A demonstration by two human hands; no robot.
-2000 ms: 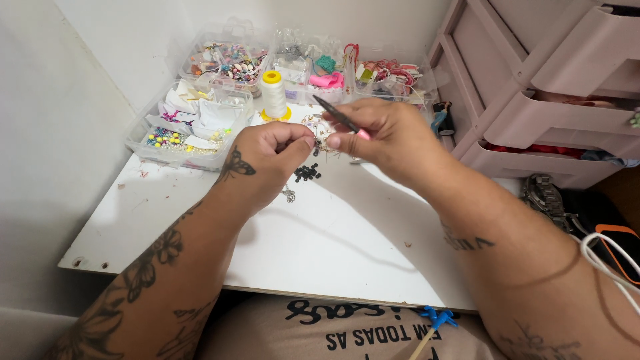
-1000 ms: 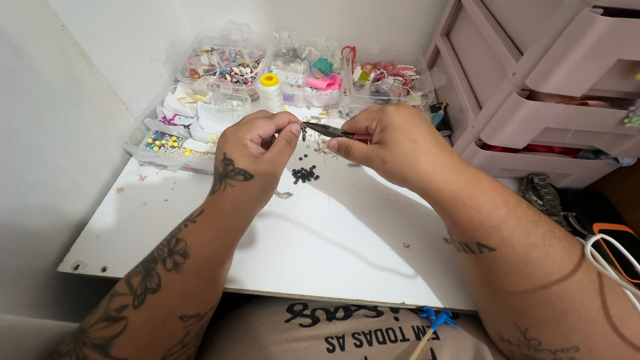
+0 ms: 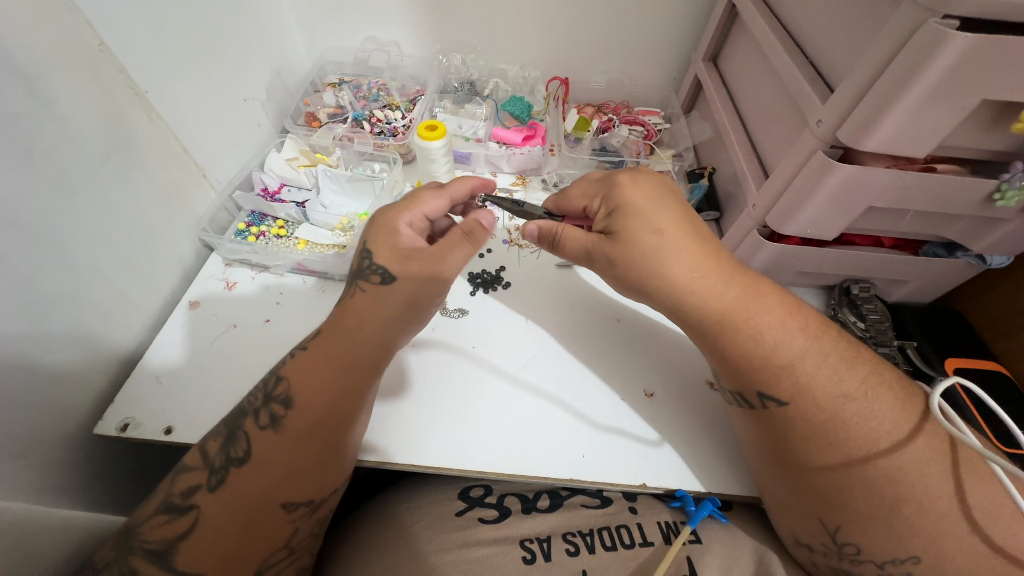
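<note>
My left hand (image 3: pixel 436 240) pinches a small metal jewelry piece (image 3: pixel 482 200) between thumb and fingertips; its exact kind is too small to tell. In my right hand (image 3: pixel 620 220) is a pair of jewelry pliers (image 3: pixel 520 208) with dark jaws and pink handles, mostly hidden in the palm. The plier tips point left and touch the small piece. Below the hands, a little heap of black beads (image 3: pixel 486 281) lies on the white table (image 3: pixel 512 384), with a short silver chain (image 3: pixel 454 312) beside it. Gold-coloured findings (image 3: pixel 512 238) are scattered behind the beads.
Clear plastic boxes of beads (image 3: pixel 280 240) and craft supplies (image 3: pixel 616 128) line the back and left. A white thread spool (image 3: pixel 433 152) stands before them. Pink plastic drawers (image 3: pixel 888 192) rise at right, near a metal watch (image 3: pixel 864 316) and a white cable (image 3: pixel 960 416). A blue-tipped stick (image 3: pixel 694 512) is by the front edge.
The pliers, raised and pointing up left above the hands two seconds ago, came down to the small piece at my left fingertips. They remain there now, with my left hand's fingers spread more.
</note>
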